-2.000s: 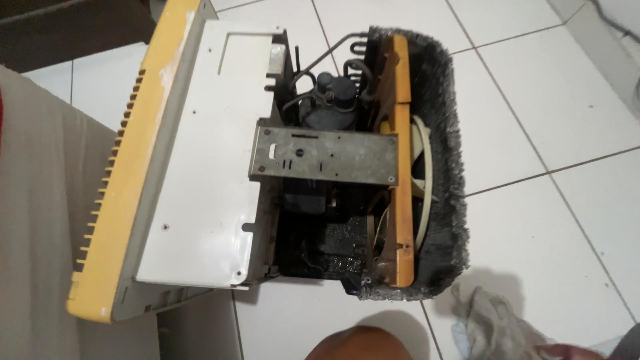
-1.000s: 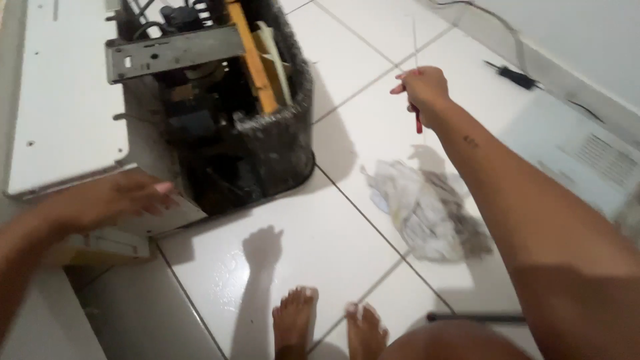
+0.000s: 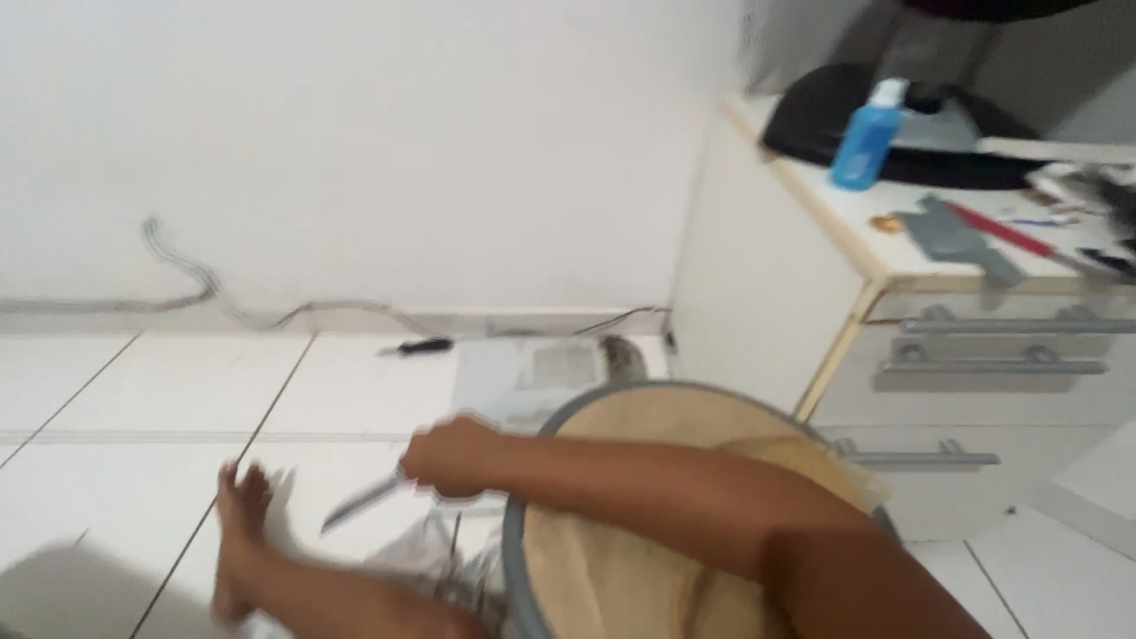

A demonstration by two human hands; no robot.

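My right hand (image 3: 457, 455) is closed around a long thin tool with a pale metal blade (image 3: 359, 503), likely a knife or screwdriver; blur hides which. The blade points down and left above the white tiled floor. My forearm crosses over a round stool seat (image 3: 612, 550) with a tan top and grey rim. A screwdriver with a black handle (image 3: 427, 346) lies on the floor near the wall. Below my hand, a crumpled pale cloth (image 3: 422, 546) lies partly hidden by my leg. My left hand is out of view.
A cable (image 3: 346, 304) runs along the wall's foot. A flat pale panel (image 3: 497, 377) lies on the floor behind the stool. At the right stands a white drawer cabinet (image 3: 763, 266), bearing a blue bottle (image 3: 865, 142), grey cloth-like scrap (image 3: 954, 240) and a red-handled tool (image 3: 1003, 229).
The view has swung right, away from the opened appliance, to the wall, stool and cabinet. My left hand, seen near the appliance one second ago, has left the view.
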